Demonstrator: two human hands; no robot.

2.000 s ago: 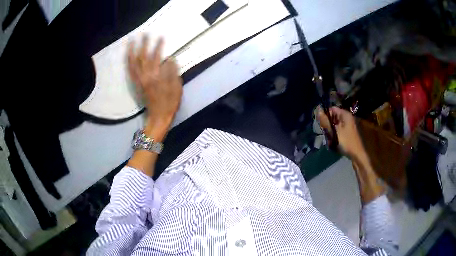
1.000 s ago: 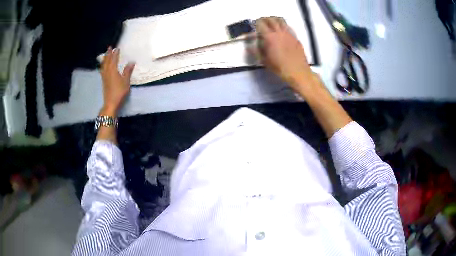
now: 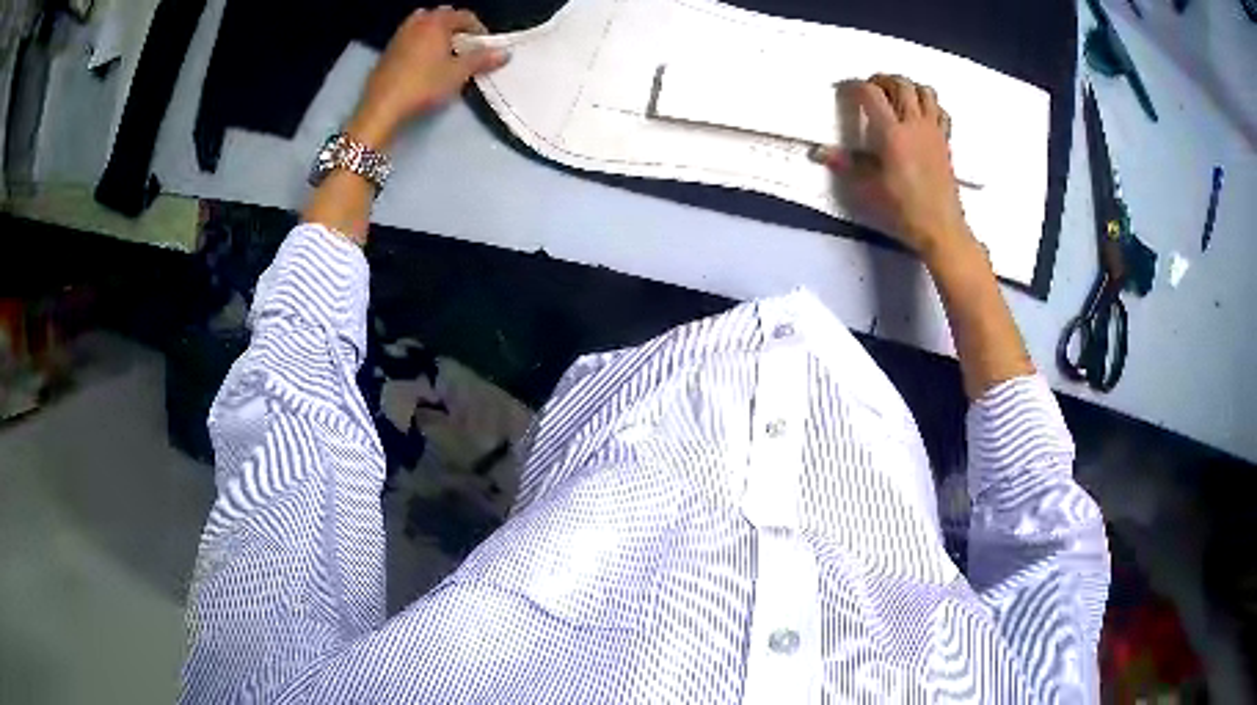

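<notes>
A white paper pattern [image 3: 627, 55] lies on black cloth [image 3: 921, 21], which shows as a dark margin around it. A narrow white pattern piece [image 3: 731, 99] lies on the larger pattern, with a dark line of shadow along its lower edge. My left hand [image 3: 425, 62], with a metal watch at the wrist, pinches the pattern's pointed left end. My right hand [image 3: 899, 154] is over the narrow piece, thumb at its lower edge and fingers at its upper edge, hiding its right part. Black shears [image 3: 1107, 248] lie on the table right of the cloth, handles toward me.
The white-grey table [image 3: 483, 207] has its near edge just in front of my body. Black cloth strips [image 3: 145, 117] lie at the left. A green clamp [image 3: 1119, 62] and a blue pen [image 3: 1212, 207] lie at the right. Scraps [image 3: 448, 427] are below the edge.
The shears, in my right hand two seconds ago, lie on the table. My right hand has come onto the narrow piece. My left hand has moved to the pattern's pointed tip. The view has shifted.
</notes>
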